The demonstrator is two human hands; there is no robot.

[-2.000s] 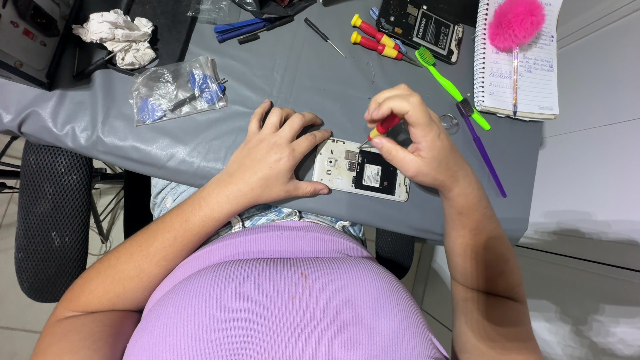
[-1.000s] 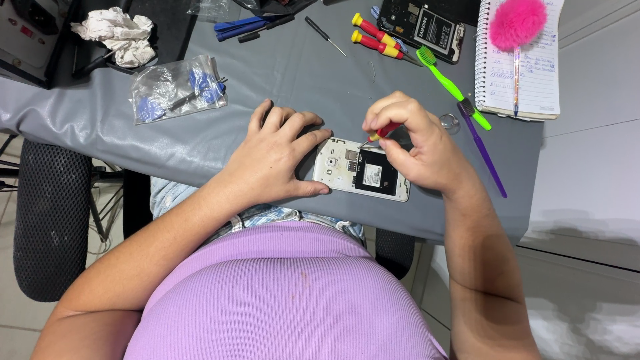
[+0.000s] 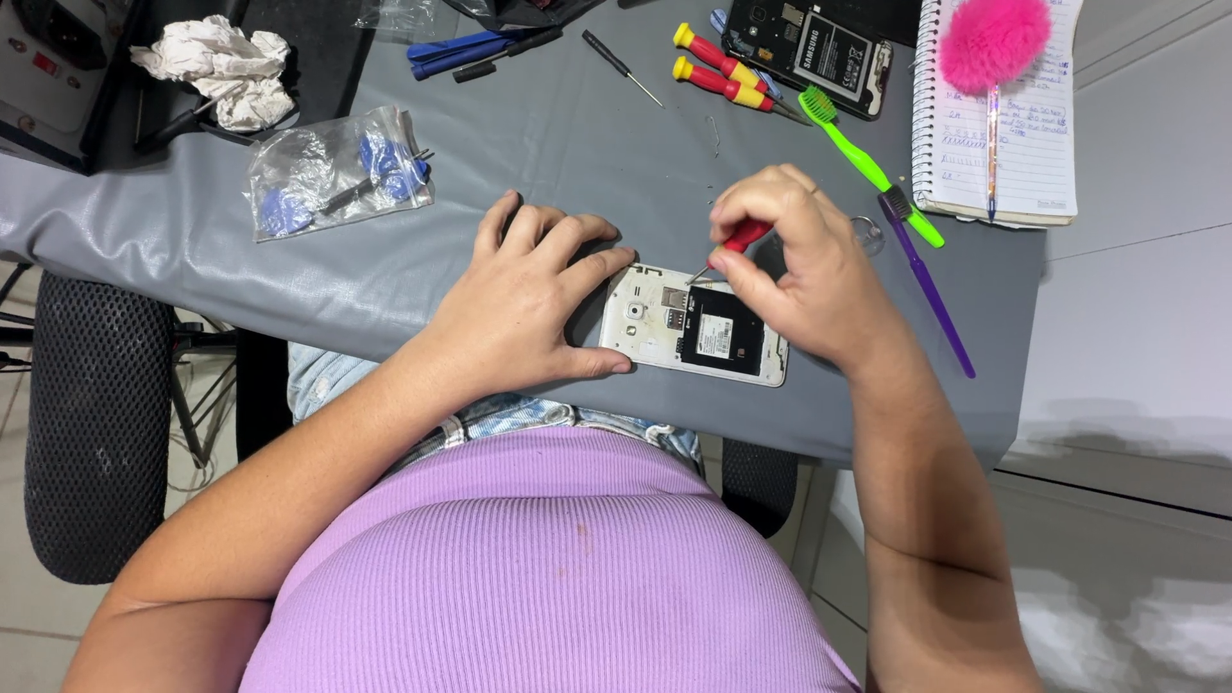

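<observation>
A white smartphone body (image 3: 650,337) lies near the table's front edge with its back cover off and its battery bay bare. My left hand (image 3: 539,298) rests flat beside it, thumb and fingertips against the camera end, steadying it. In my right hand (image 3: 794,260) is a small screwdriver with a red handle (image 3: 746,234), pinched between thumb and fingers. Its thin shaft points down and left, the tip at the phone's upper edge near the card slots. Whether the tip sits in a screw cannot be told.
Beyond the hands lie red-and-yellow precision screwdrivers (image 3: 717,82), a black screwdriver (image 3: 611,58), and a second opened phone (image 3: 808,58). A green toothbrush (image 3: 857,154), purple brush (image 3: 929,289) and spiral notebook (image 3: 1039,164) are at right. A plastic bag (image 3: 332,173) and crumpled paper (image 3: 217,67) lie left.
</observation>
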